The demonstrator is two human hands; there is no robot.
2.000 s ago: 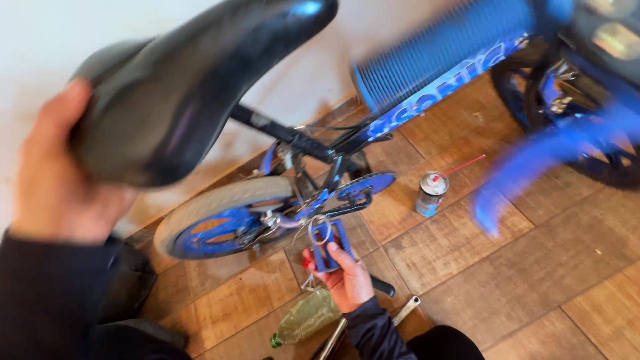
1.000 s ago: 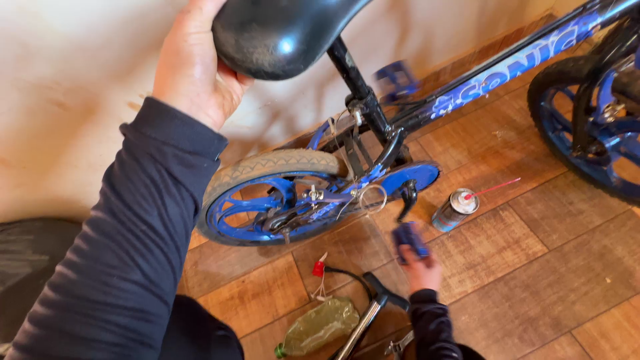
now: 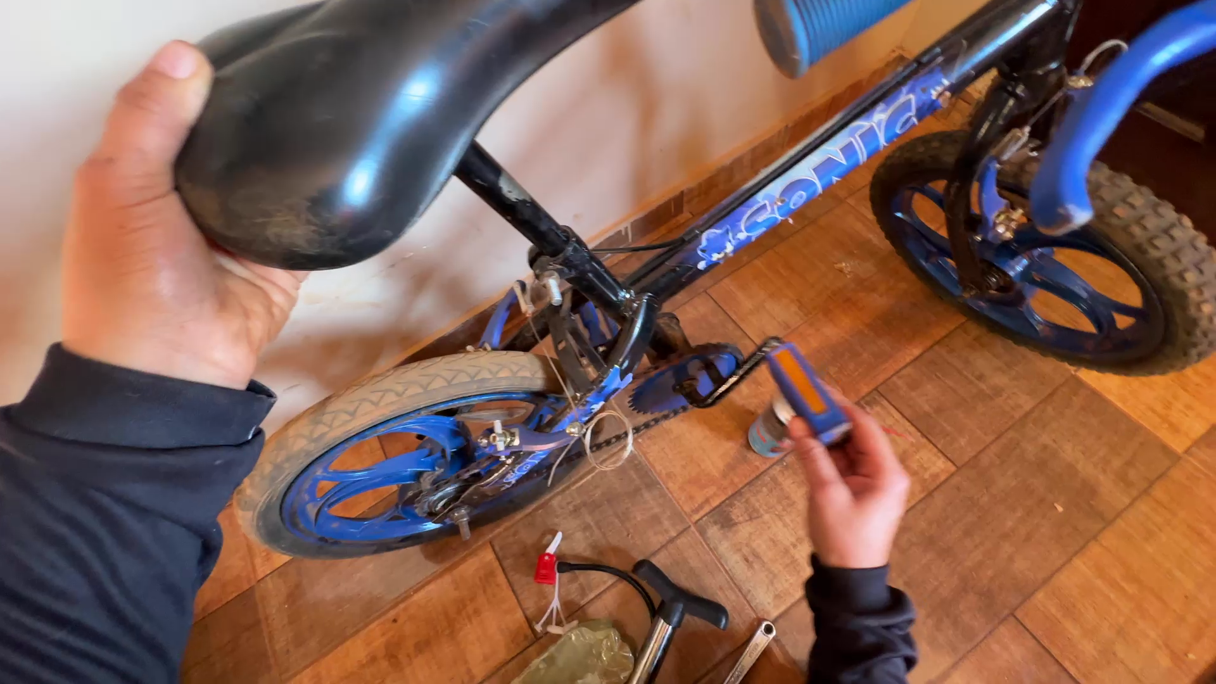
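Observation:
My left hand [image 3: 171, 218] grips the rear of the black bicycle saddle [image 3: 323, 142], thumb on its side and fingers hidden beneath. Lower right, my right hand [image 3: 860, 484] holds the blue bicycle pedal [image 3: 807, 394] with its orange reflector, fixed to the crank arm [image 3: 744, 373]. Beside it is the toothed chainring [image 3: 686, 378], partly hidden by the frame. The rear wheel [image 3: 380, 456] has a worn, dusty tyre and blue spokes. A loop of thin cable [image 3: 608, 440] hangs near the chain. The bicycle frame [image 3: 826, 180] is black with a blue decal.
A spray can [image 3: 768, 429] stands behind the pedal, partly covered. On the wooden-look floor lie a hand pump [image 3: 665, 613], a wrench [image 3: 750, 654], a red-tipped item [image 3: 546, 568] and a greenish plastic bottle [image 3: 584, 655]. A wall runs behind the bicycle; the front wheel [image 3: 1045, 256] is at right.
The pedal in my right hand has moved up from its lower position one second ago. My left hand stays on the saddle. The view has shifted.

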